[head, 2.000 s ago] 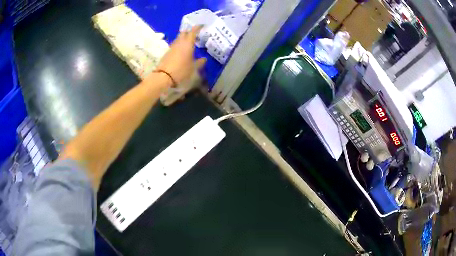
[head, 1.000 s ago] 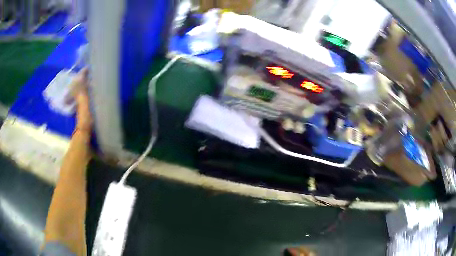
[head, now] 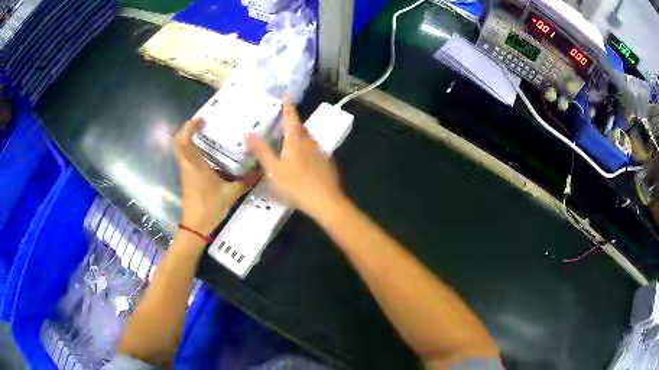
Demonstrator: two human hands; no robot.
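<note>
A stack of white compact power strips (head: pixel 235 123) is held above the dark green bench, over the long white power strip (head: pixel 233 242). My left hand (head: pixel 202 173) grips the stack from its left and lower side. My right hand (head: pixel 300 162) is at the stack's right side, slightly blurred, with a tiny dark item at the fingertips; its grip is hard to make out. Clear crinkled bags (head: pixel 287 54) with cords are just behind the stack. The long strip lies on the bench, partly hidden under my hands, its USB slots at the near end.
A worn yellowish pad (head: pixel 189 54) lies at the far left. A metal post (head: pixel 334 43) stands behind the bench. The power meter (head: pixel 531 47) is at the back right. Blue bins with white units (head: pixel 119 235) are at the near left. Thin wires (head: pixel 578 217) lie at the far right edge.
My left hand has come back from the blue area behind the bench with a stack of units. My right hand has come in to meet it. The view has swung back left.
</note>
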